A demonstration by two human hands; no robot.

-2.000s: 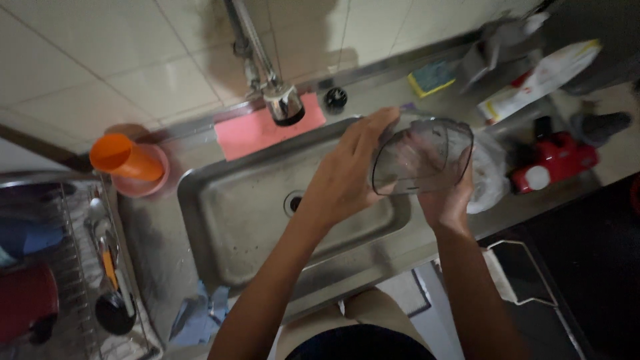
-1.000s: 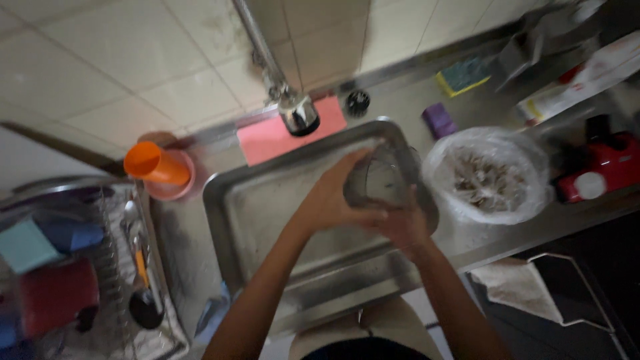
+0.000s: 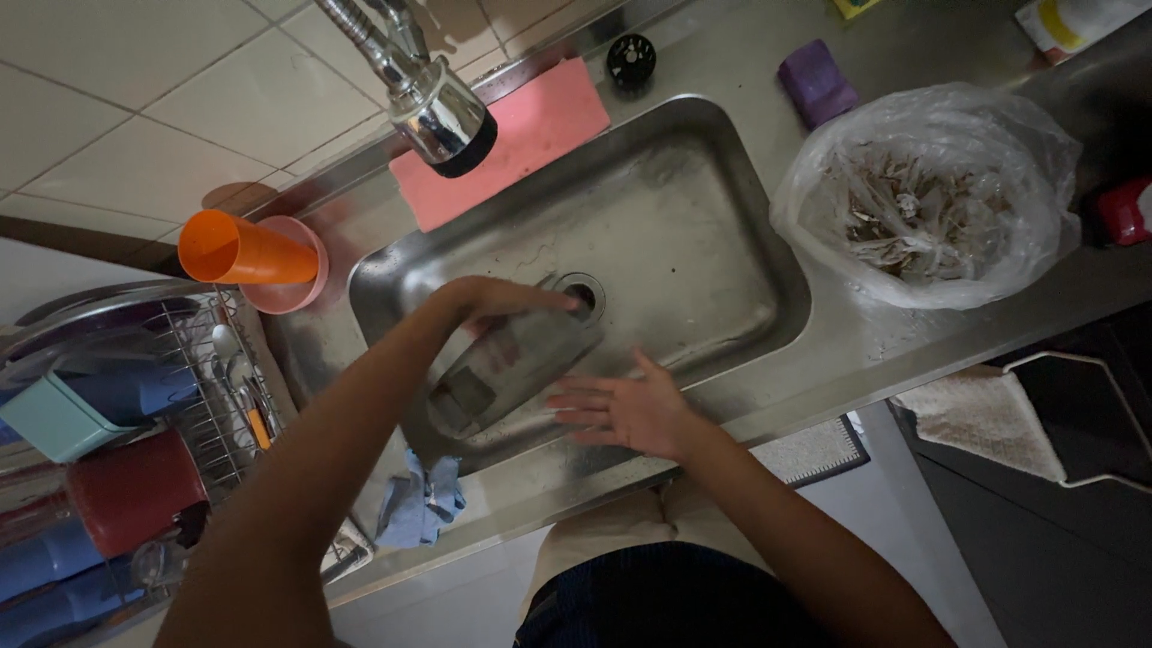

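My left hand [image 3: 504, 301] is on a clear plastic container [image 3: 531, 369], its fingers partly seen through the see-through wall. The container lies tilted over the lower left of the stainless steel sink [image 3: 684, 261], near the drain [image 3: 580, 292]. To the right of the container, my right hand [image 3: 630, 409] is spread with nothing in it, over the sink's near side. Above the sink's back edge hangs a chrome faucet head [image 3: 441, 117]; no water is seen running. A pink cloth [image 3: 522, 144] lies flat behind the sink.
Right of the sink are a plastic bag of debris [image 3: 927, 207], a purple block [image 3: 817, 83] and a black strainer [image 3: 631, 61]. To the left stand an orange cup [image 3: 261, 252] and a dish rack [image 3: 202, 360] with dishes and cutlery. A blue cloth [image 3: 418, 499] lies at the near left corner.
The clear container has moved from the sink's right side to its lower left with my left hand. My right hand has let go of it. The view has shifted closer to the sink.
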